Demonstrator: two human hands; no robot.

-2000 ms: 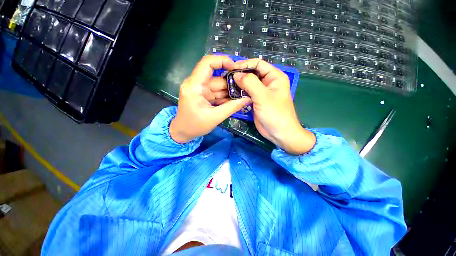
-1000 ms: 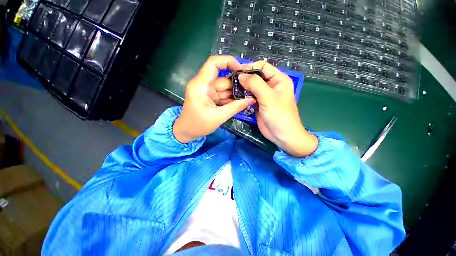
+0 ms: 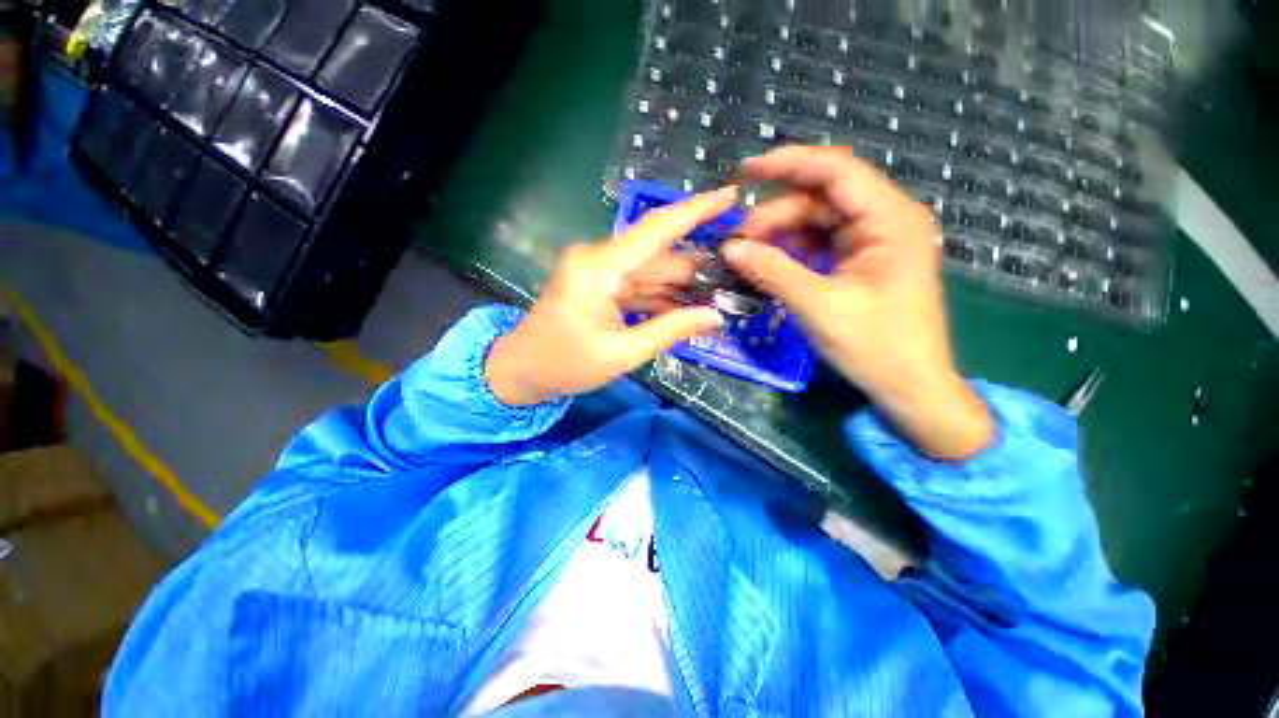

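A small black housing [image 3: 728,290], blurred, is between my two hands above the blue parts bin [image 3: 758,372]. My left hand [image 3: 596,305] grips it from the left with thumb and fingers. My right hand [image 3: 867,281] is blurred, its thumb and finger at or just over the housing's upper right; whether it touches the housing or pinches a tiny part cannot be told. Small pale specks lie in the bin beside the housing. The hands hide part of the bin.
A clear blister tray [image 3: 1038,175] with small dark parts lies on the green bench [image 3: 982,348] beyond the bin. Tweezers [image 3: 1084,391] show only their tips past my right sleeve. Stacked black trays [image 3: 246,105] stand at left. White specks dot the bench at right.
My right hand has moved right and partly opened away from the housing. The housing has shifted slightly right and down in my left hand. More of the bin shows, and my right sleeve covers most of the tweezers.
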